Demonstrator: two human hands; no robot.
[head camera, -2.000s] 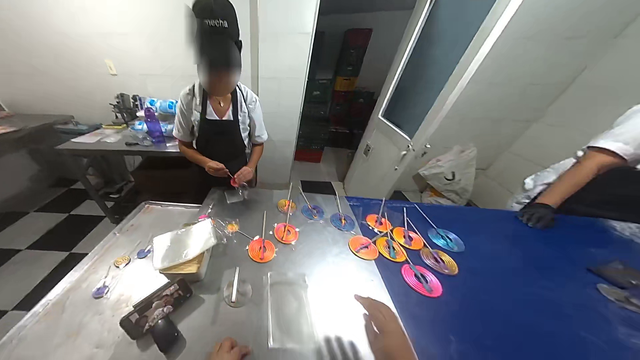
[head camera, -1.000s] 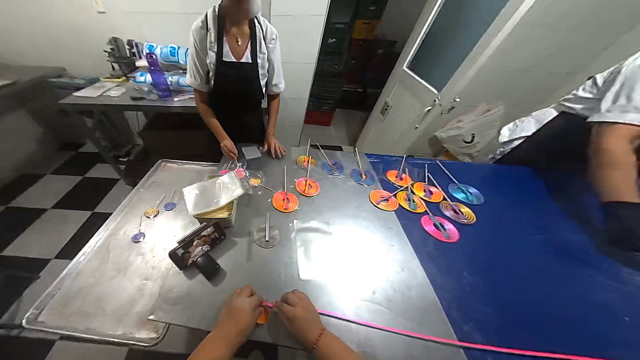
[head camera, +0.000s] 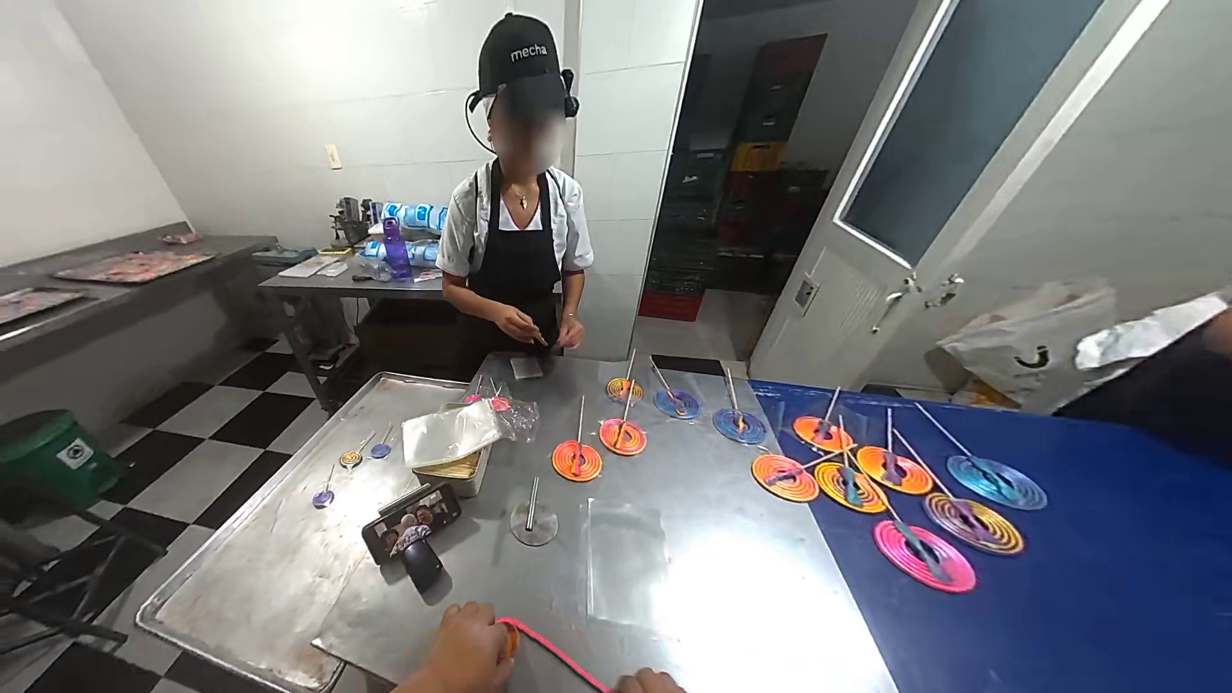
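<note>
At the bottom of the head view, my left hand (head camera: 469, 647) holds a small orange candy coil (head camera: 511, 639) with the end of a pink candy rope (head camera: 558, 654) at it. The rope runs down to the right, to my right hand (head camera: 650, 681), which is mostly cut off by the frame's lower edge; its fingers are at the rope. A clear plastic bag (head camera: 626, 563) lies flat on the metal table, beyond my hands. Left of it stands a metal rod on a clear disc (head camera: 534, 525). Orange spiral lollipops (head camera: 577, 462) on sticks lie farther back.
A phone (head camera: 412, 523) on a black stand and a box with plastic bags (head camera: 450, 435) are at the left, beside a metal tray (head camera: 260, 577). More spiral lollipops (head camera: 924, 556) lie on the blue surface (head camera: 1107, 577). A person (head camera: 520, 241) stands across the table; another is at the right edge.
Two seconds ago my hands showed no rope; now the pink rope is between them. Since one second ago, my right hand has moved away from my left. The person opposite has raised both hands off the table.
</note>
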